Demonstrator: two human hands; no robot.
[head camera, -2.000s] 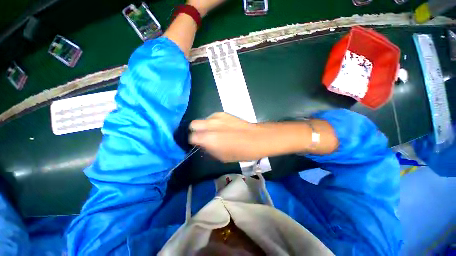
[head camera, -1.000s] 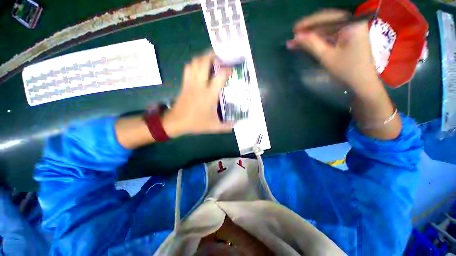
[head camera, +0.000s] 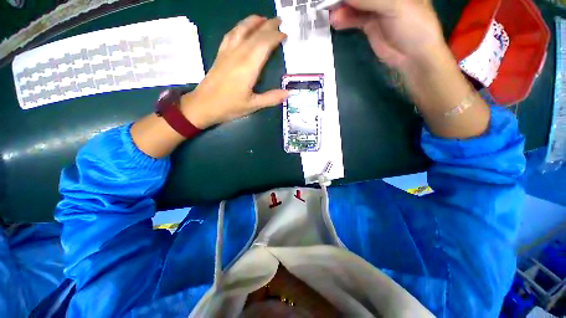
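Observation:
A phone unit (head camera: 304, 118) with a silver area and green board lies on the long white adhesive sheet (head camera: 332, 136). Grey stickers show at the sheet's far end, by the top edge of the picture. My left hand (head camera: 233, 81) is left of the phone, thumb against its left rim and fingertips at the sheet's left edge; it does not close round either. My right hand (head camera: 397, 37) is over the sheet's far end, partly cut off by the top edge, with pale, blurred tweezers (head camera: 326, 5) at its fingertips. Whether a sticker is on the tip cannot be told.
Spare sticker sheets (head camera: 105, 62) lie at the left. A red bin (head camera: 527, 62) with speckled white pieces (head camera: 489, 57) stands at the right, beyond my right forearm. A pale blue strip (head camera: 558, 118) is at the far right. A worn whitish edge strip (head camera: 59, 18) runs at upper left.
My left hand has brought the phone in, loosened from it and moved its fingers up beside the sheet. My right hand has moved from near the bin to the sheet's far end.

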